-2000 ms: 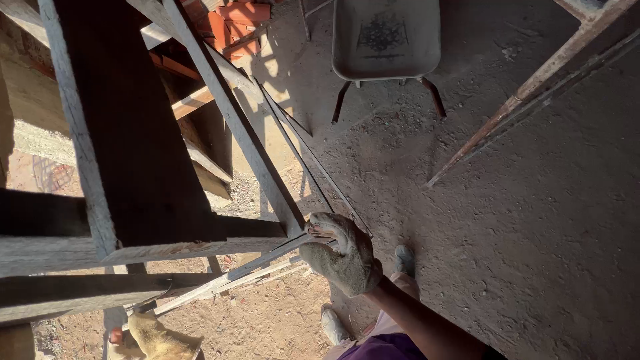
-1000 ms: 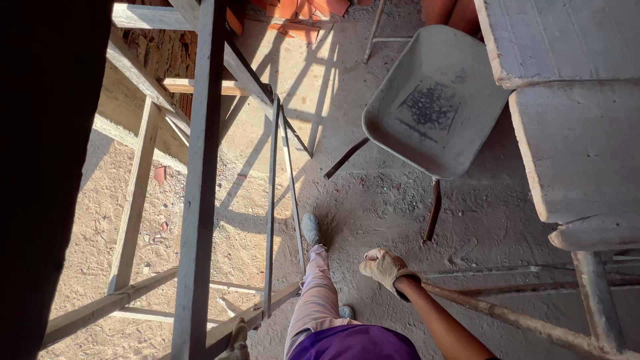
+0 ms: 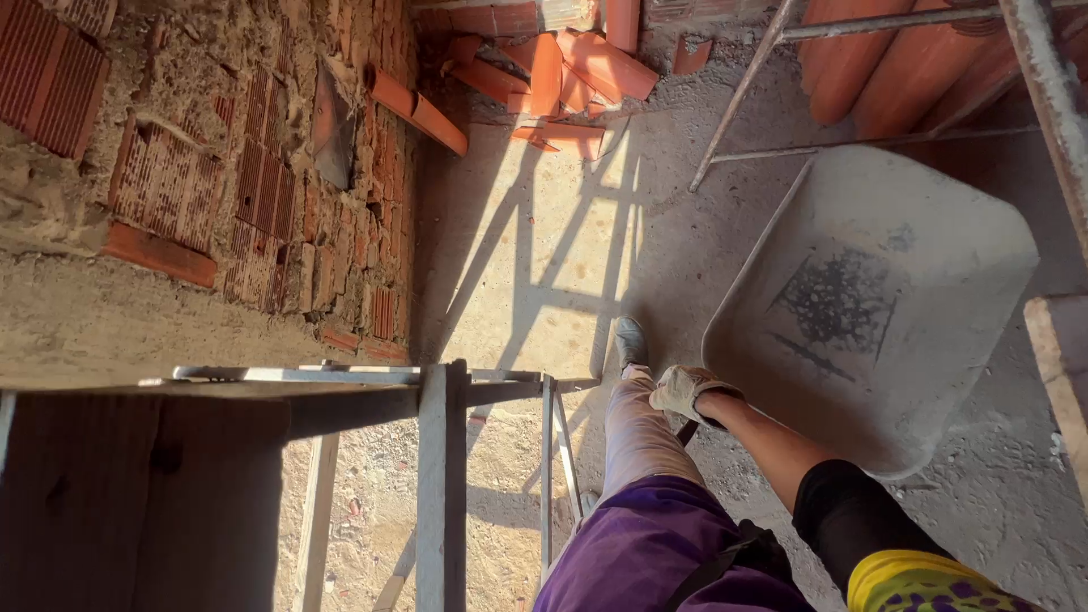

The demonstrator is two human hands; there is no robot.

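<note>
My right hand (image 3: 684,395), in a dirty pale work glove, hangs beside my right thigh, near the left edge of a grey wheelbarrow tray (image 3: 884,314). Nothing shows in its grasp, but the fingers are partly hidden and their closure is unclear. My left hand is out of view. Left of my legs stands a wooden frame with an upright timber (image 3: 442,493) and thin diagonal bars (image 3: 548,459). The wheelbarrow's tray holds only a dark, speckled residue.
A rough hollow-brick wall (image 3: 178,170) rises at left, with broken orange clay tiles (image 3: 586,72) at its far end. Metal scaffold bars (image 3: 748,85) and stacked clay tiles (image 3: 884,59) stand at upper right. A dark board (image 3: 136,501) fills the lower left.
The view has swung strongly. A gloved hand on the timber two seconds ago is no longer there. The glove at the lower edge one second ago has left view. My right hand is now beside my thigh.
</note>
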